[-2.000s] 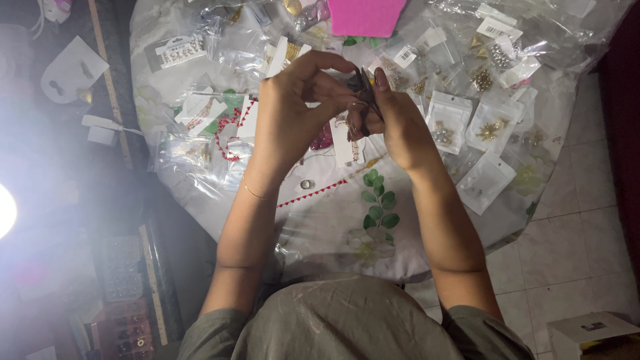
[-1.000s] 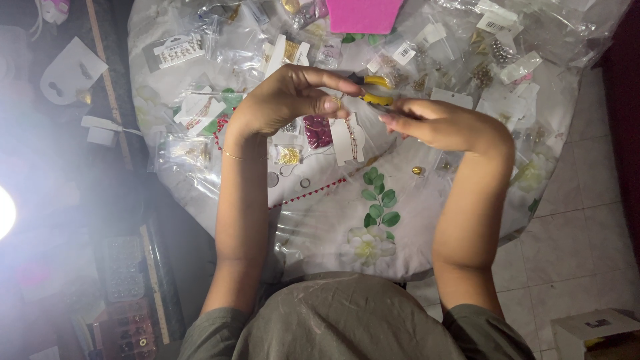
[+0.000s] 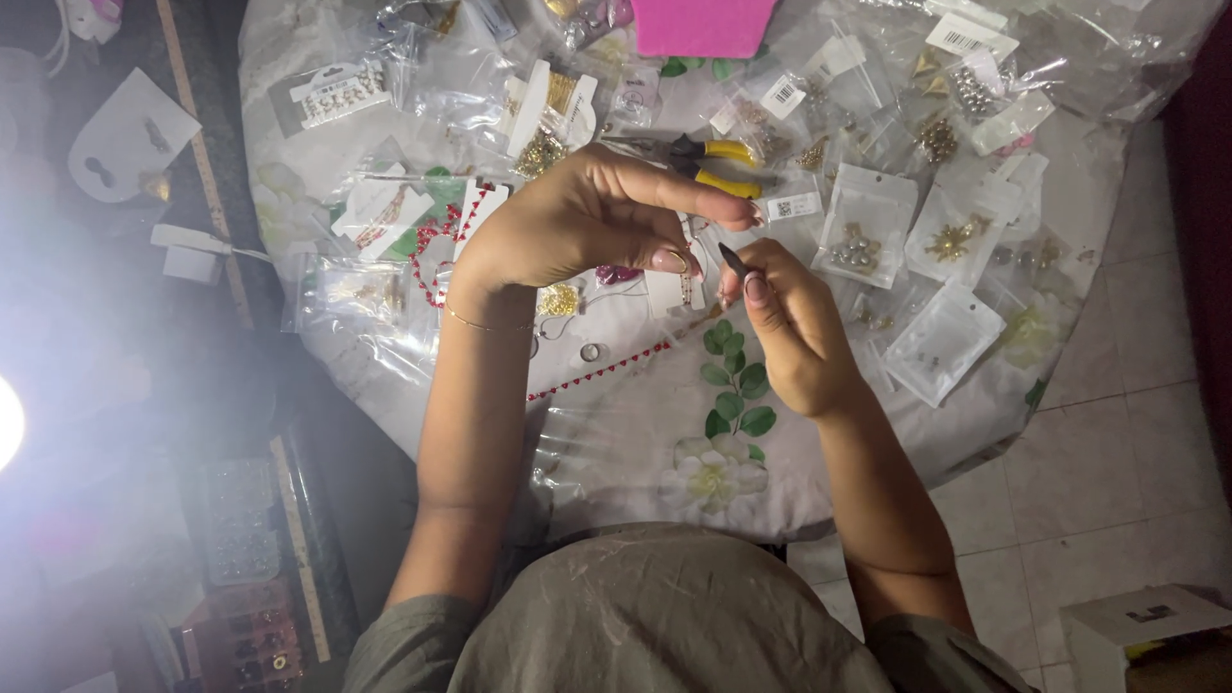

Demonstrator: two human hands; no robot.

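Note:
My left hand is held above the table, fingers bent, a thin gold ring-like piece at its thumb tip; whether it grips anything else I cannot tell. My right hand holds a small dark pointed tool, its tip up toward the left fingers. Pliers with yellow handles lie just beyond both hands. Below the left hand, a red bead chain runs across the tablecloth beside a small metal ring. A small bag of gold beads sits near my left wrist.
Clear bags of metal findings crowd the right side of the round table. Carded gold chain and a pink pad are at the far side. A bright lamp shines at left, above a dark surface with a bead organizer box.
The yellow-handled pliers, at my hands a second ago, now lie on the table. My right hand has turned upward and shows a dark pointed tool.

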